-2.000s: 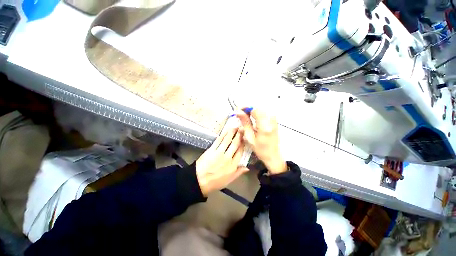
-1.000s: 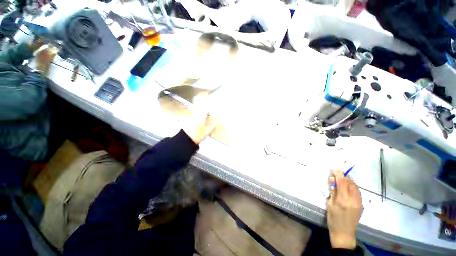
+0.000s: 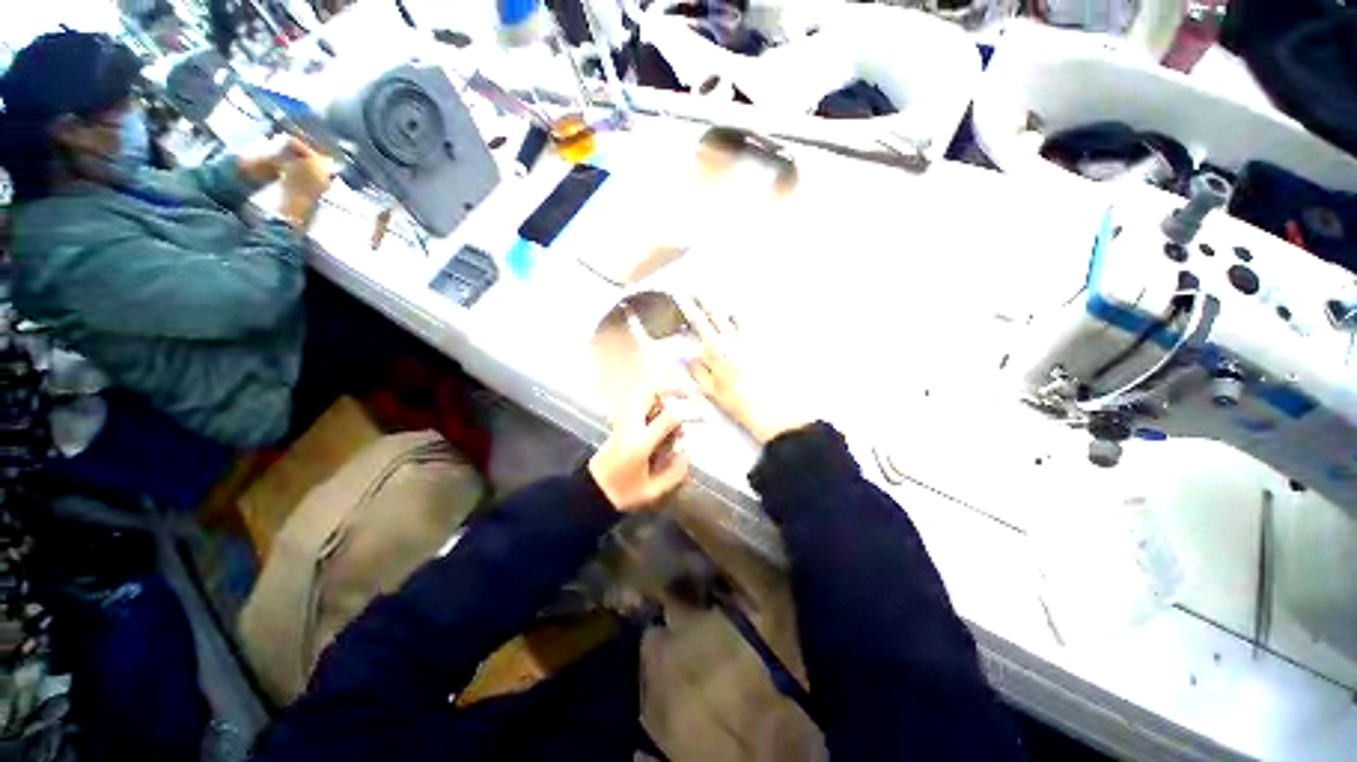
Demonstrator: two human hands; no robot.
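Note:
The tan waistband strip [image 3: 618,346] lies looped on the white table in front of me, partly washed out by glare. My left hand [image 3: 643,454] is at the table's front edge with its fingers closed on the strip's near part. My right hand [image 3: 732,384] is just right of it, fingers stretched over the strip; glare hides whether it holds anything. A faint bluish spot shows by its fingers, but no pen can be made out. A small pale rectangle, perhaps the marking template [image 3: 1153,551], lies on the table at the right.
The sewing machine [image 3: 1191,328] stands at the right, with a thin dark tool [image 3: 1265,566] below it. A phone [image 3: 564,204] and a small dark box [image 3: 464,276] are at the left. A person [image 3: 164,283] sits beyond. Tan cloth [image 3: 722,677] with a dark band lies on my lap.
My right hand has moved left from near the machine to the strip beside my left hand. The view has shifted left, showing more of the seated person. The blue pen no longer shows clearly.

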